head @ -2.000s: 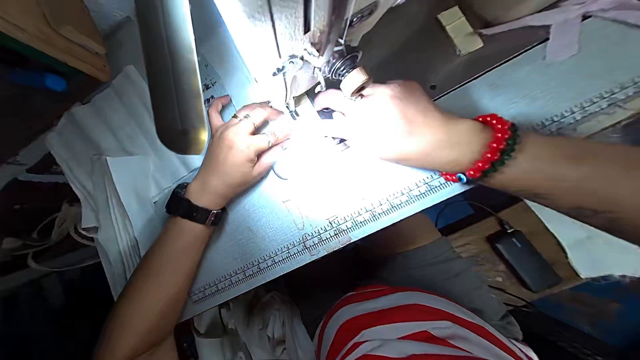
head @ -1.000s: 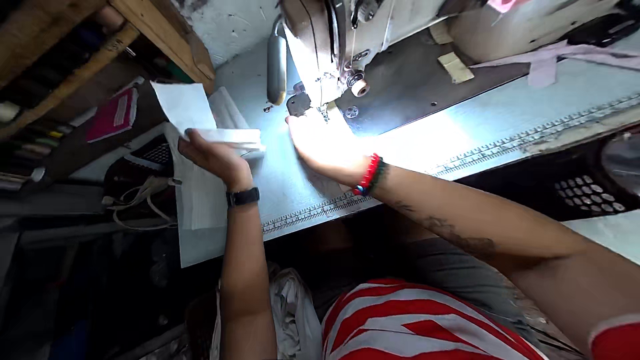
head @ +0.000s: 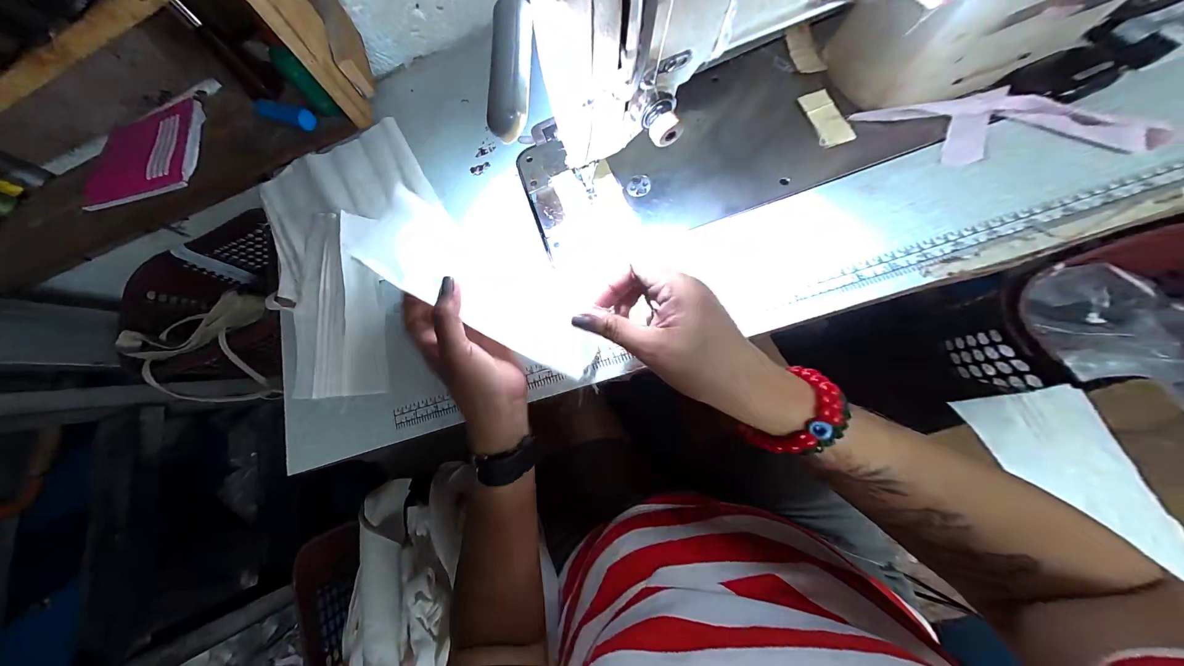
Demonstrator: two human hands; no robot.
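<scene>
My left hand (head: 472, 361) grips a white fabric piece (head: 490, 277) from below, its thumb on top near the left edge. My right hand (head: 666, 324) pinches with thumb and forefinger at the right end of that piece; glare hides part of the contact. Just beyond both hands is the lit needle area of a sewing machine (head: 592, 83), with its presser foot lowered in the glare. Left of my left hand lies a stack of folded white fabric (head: 342, 324) at the table's edge.
A printed ruler strip (head: 888, 264) runs along the table's front edge. Pale pink fabric strips (head: 967, 129) lie at the back right. A pink booklet (head: 148, 153) rests on a wooden shelf at the left. White cloth (head: 398, 573) hangs over a basket below the table.
My left hand has moved from over the fabric stack towards the table's middle with a white piece. My right hand has drawn back from the needle area to that piece's end.
</scene>
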